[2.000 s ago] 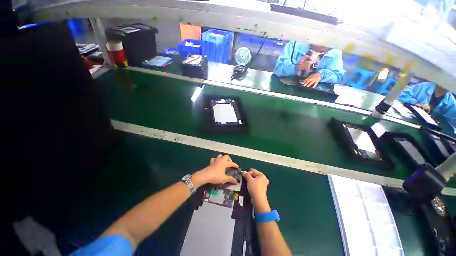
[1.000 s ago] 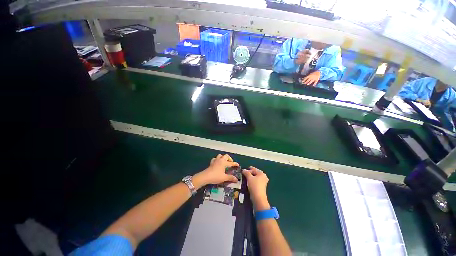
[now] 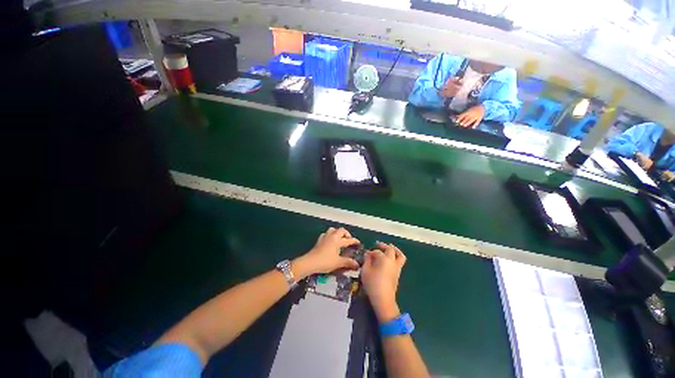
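An open tablet unit (image 3: 314, 336) lies in front of me at the bottom centre, with a large pale panel and a mainboard (image 3: 330, 285) with a green patch at its far end. My left hand (image 3: 331, 252), with a metal watch on the wrist, holds a small dark part (image 3: 354, 255) at the unit's far end. My right hand (image 3: 382, 275), with a blue band on the wrist, has its fingers bunched at the right side of that part. Whether the right fingers grip it is hidden.
A white board tray (image 3: 549, 317) lies at right beside a dark post-mounted device (image 3: 636, 270). A pale rail (image 3: 296, 210) runs behind my hands. Foam trays with tablets (image 3: 354, 167) lie beyond it. A tall black stack (image 3: 81, 162) stands left. A person in blue (image 3: 466, 92) sits opposite.
My right hand has turned and closed in over the small part's right side. My left hand stays on the part. The belt trays appear slightly further right, with a small shift of the whole view.
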